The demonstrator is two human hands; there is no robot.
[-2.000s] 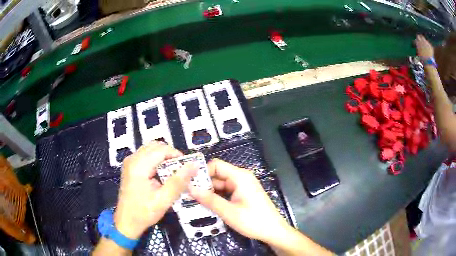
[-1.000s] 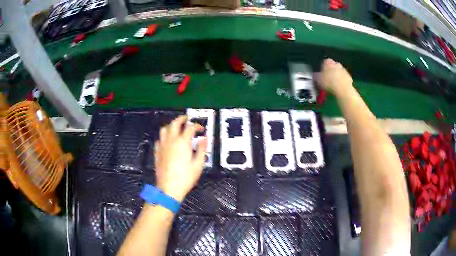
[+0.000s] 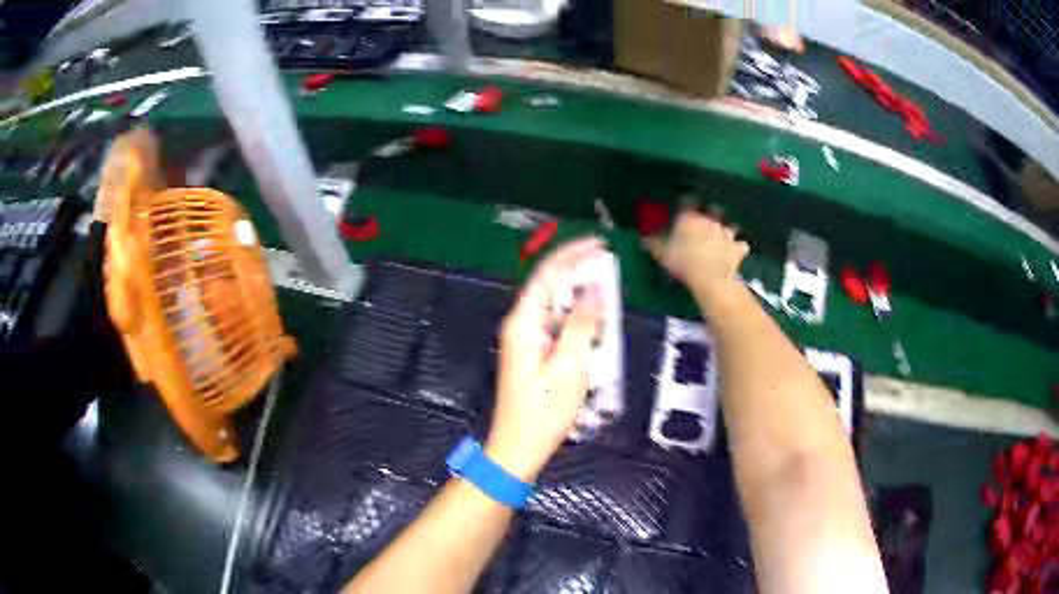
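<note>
My left hand [image 3: 544, 348] is shut on a white phone housing [image 3: 606, 337], held tilted above the black tray [image 3: 395, 400]. A white housing [image 3: 685, 395] with a window and a rounded cutout lies in the tray's back row. Another tray housing [image 3: 836, 377] is partly hidden behind my right forearm. My right hand [image 3: 703, 253] is over the green belt, beside a red part [image 3: 653, 217]. It is blurred, and I cannot tell whether its fingers hold anything. A white housing [image 3: 805, 279] lies on the belt right of my right hand.
An orange fan [image 3: 209, 308] stands left of the tray, near a grey post [image 3: 273, 151]. The green belt [image 3: 511, 174] carries scattered red and pale parts. A red pile [image 3: 1024, 511] is at the lower right. A cardboard box [image 3: 674, 46] is behind the belt.
The view has turned left. My left hand has lifted a housing from the tray. My right hand has moved left along the belt, away from the housing lying there.
</note>
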